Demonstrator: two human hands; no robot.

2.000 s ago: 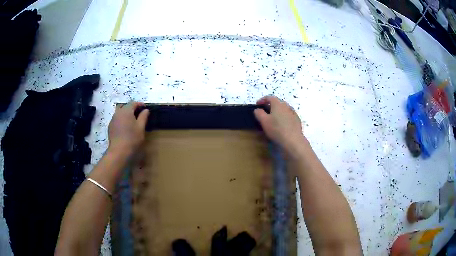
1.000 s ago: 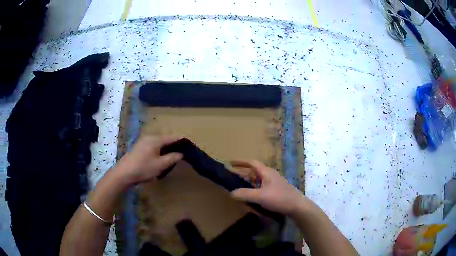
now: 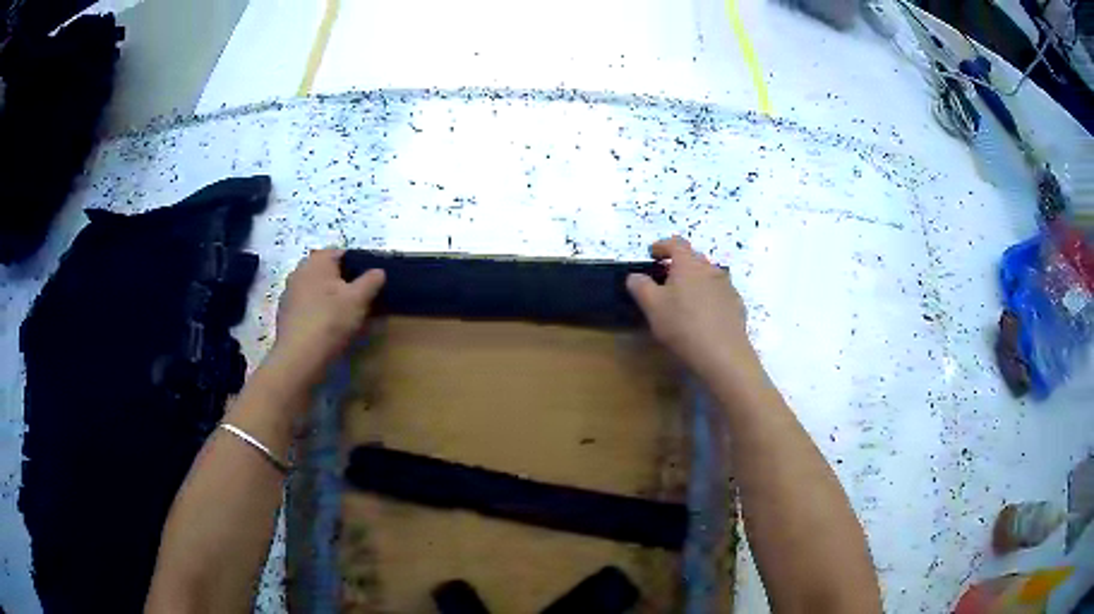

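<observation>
A tan cardboard sheet [image 3: 480, 384] lies in front of me with blue-grey adhesive bands along its two long sides. My left hand [image 3: 330, 300] and my right hand [image 3: 690, 306] hold the two ends of a black fabric strip [image 3: 510, 290] across the board's far edge. Whether it touches the board all along is hard to tell. Another black strip [image 3: 516, 494] lies slightly slanted across the middle of the board. The ends of more black strips [image 3: 596, 590] show at the near end, cut off by the picture's edge.
A large flat black mass of pieces [image 3: 114, 396] lies left of the board, with a second black bundle [image 3: 54, 132] at upper left. On the right are a blue tray [image 3: 1022, 288] with clear plastic, a small jar [image 3: 1026, 525], an orange-pink tub [image 3: 990, 596] and corded tools [image 3: 960, 102].
The hands have moved from the board's middle to its far edge and now stretch a strip there. A separate strip now lies across the middle. The view has shifted slightly.
</observation>
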